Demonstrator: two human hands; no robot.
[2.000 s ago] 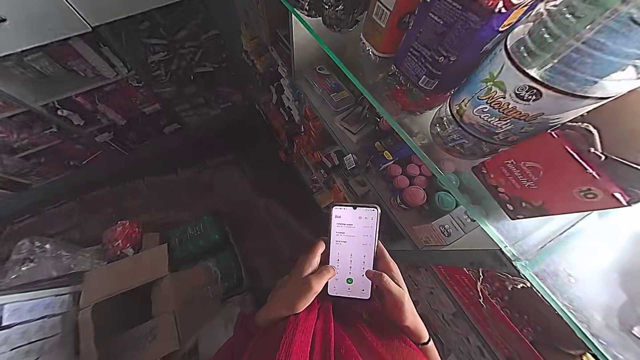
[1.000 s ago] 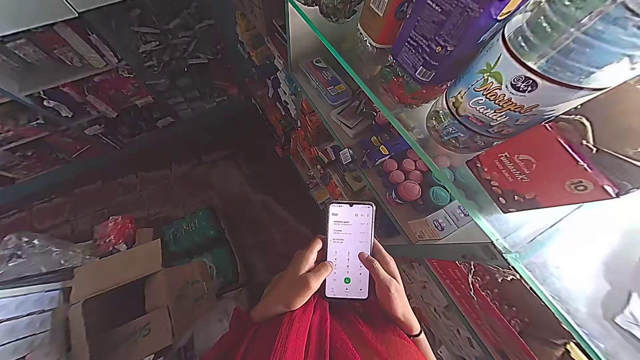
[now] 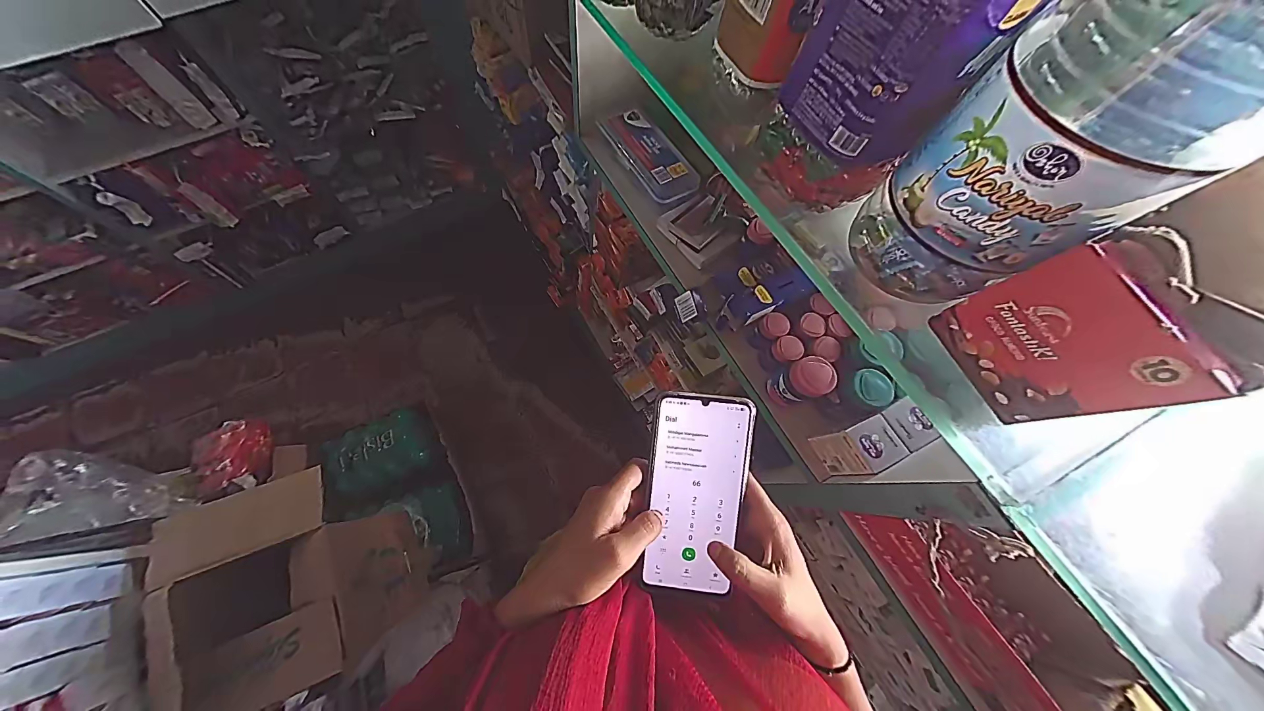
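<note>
A smartphone (image 3: 699,494) with a lit dial pad stands upright between my two hands, low in the middle of the view. My left hand (image 3: 597,543) grips its left edge, the thumb over the left side of the keypad. Around the right edge is my right hand (image 3: 775,573), its thumb at the lower right of the screen, near the green call button. A dark band circles the right wrist. Red cloth lies just below the phone and over my lap.
Glass shelves (image 3: 731,188) at the right hold a plastic candy jar (image 3: 1027,188), a red box (image 3: 1086,336) and pink round containers (image 3: 813,376). An open cardboard box (image 3: 237,592) and green packages (image 3: 385,454) lie at lower left. Stocked shelves (image 3: 128,158) stand at upper left.
My right thumb has shifted on the phone's screen, from the right edge to lower down near the call button. Both hands still hold the phone.
</note>
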